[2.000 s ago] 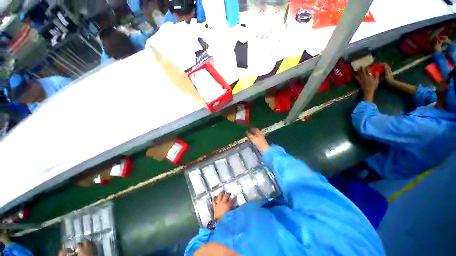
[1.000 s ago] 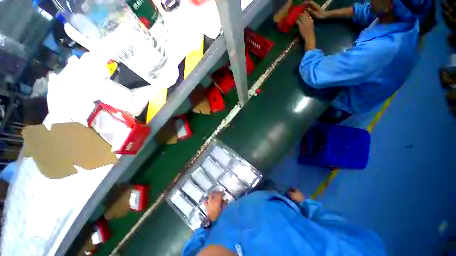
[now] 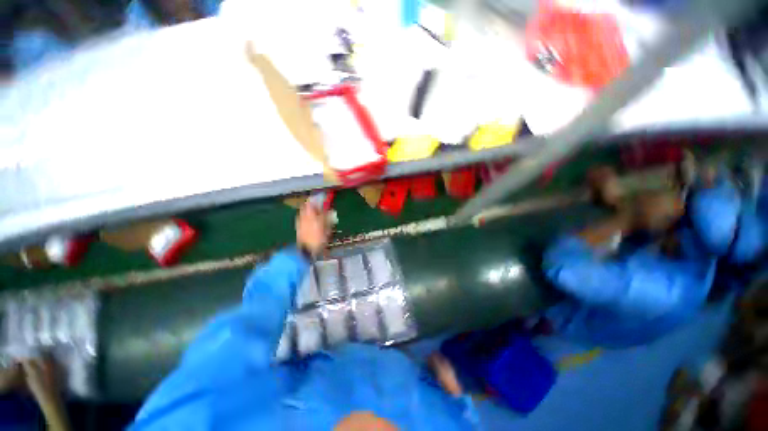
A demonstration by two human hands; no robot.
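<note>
A clear blister tray [image 3: 358,290] lies on the dark green bench with whitish flat wrapped units in its pockets. My left hand [image 3: 313,227] is over the belt beyond the tray, with its fingers at a small red box [image 3: 327,200]. The hand partly hides the box, and blur hides whether it grips it. My right hand [image 3: 446,375] is low beside my body, right of the tray, away from the units. It is small and blurred, so its finger position is unclear.
Small red boxes [image 3: 172,242] stand along the green belt. An open red box [image 3: 349,135] is on the white upper surface. A grey post [image 3: 539,160] slants across the right. Another worker [image 3: 623,269] is at right, near a blue stool [image 3: 520,373]. Another tray [image 3: 52,324] is at left.
My left hand has left the tray and reached forward to a red box on the belt. My right hand moved from the belt side down beside my body. The view has swung.
</note>
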